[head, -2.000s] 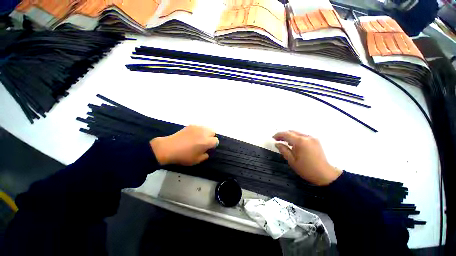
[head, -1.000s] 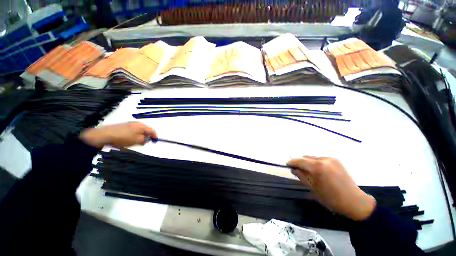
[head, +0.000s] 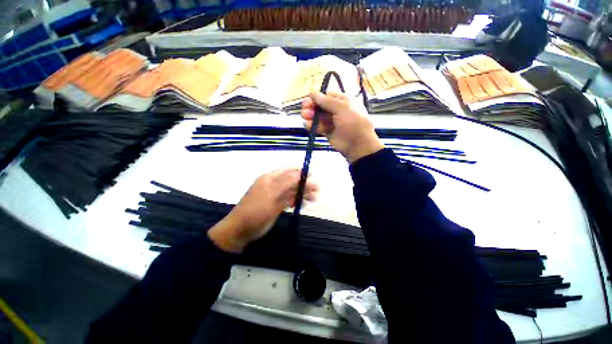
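Observation:
A long narrow black strap (head: 309, 151) runs upright between my hands above the table. My right hand (head: 337, 121) grips it near the top, where it bends over in a loop. My left hand (head: 267, 205) is closed around its lower part, over the main strap pile (head: 329, 235). The strap's lower end is hard to tell against the dark pile. A small round black pot (head: 309, 284) stands at the near table edge. A crumpled white rag with dark stains (head: 361, 308) lies right of it, partly behind my right sleeve.
Separated black straps (head: 402, 133) lie beyond the pile. A fanned strap pile (head: 87, 151) is at the left. Stacked sheets with orange pieces (head: 396, 80) line the far edge. Black strips (head: 570, 134) hang at the right end. A dark-clothed person (head: 520, 33) is at the back right.
The strap was stretched sideways between my hands and is now upright. My right hand has moved up and left, my left hand right and slightly down. Earlier, both hands were at the main pile.

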